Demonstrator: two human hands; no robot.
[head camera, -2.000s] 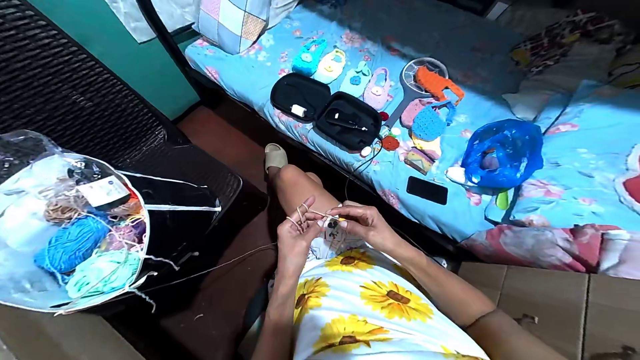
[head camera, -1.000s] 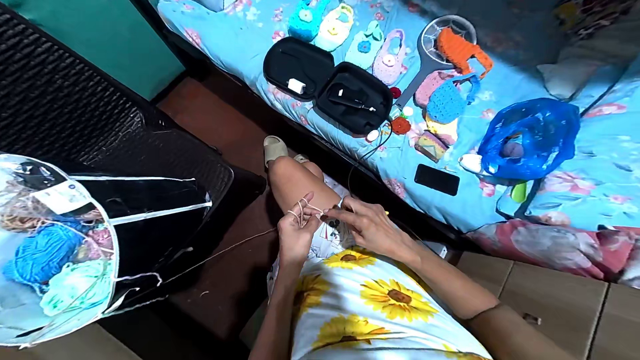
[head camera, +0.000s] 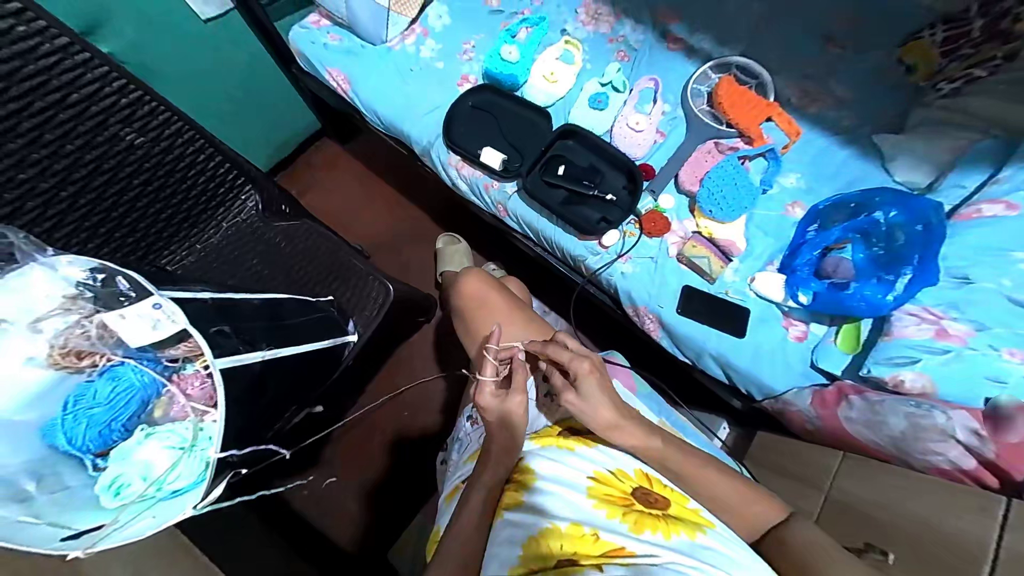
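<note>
Light yarn (head camera: 416, 387) runs from the left side up to my left hand (head camera: 502, 392) and wraps around its raised fingers. My right hand (head camera: 578, 379) is close beside it over my lap, with fingers pinched at a small light piece of yarn work (head camera: 512, 349). Whether a hook is in that hand is too small to tell. To the left, a clear round bag (head camera: 218, 392) holds a blue yarn ball (head camera: 112, 408), a mint yarn ball (head camera: 156, 464), and brown and pink yarn.
On the floral bed lie small crocheted bags (head camera: 555, 72), an open black case (head camera: 496, 132), a phone (head camera: 713, 312), a blue plastic bag (head camera: 904, 256) and a grey racket (head camera: 694, 132). A black woven chair (head camera: 144, 144) stands at left, cardboard (head camera: 788, 472) at lower right.
The view has shifted somewhat. Both hands stay close together over the lap, and the left hand's yarn-wrapped finger remains raised.
</note>
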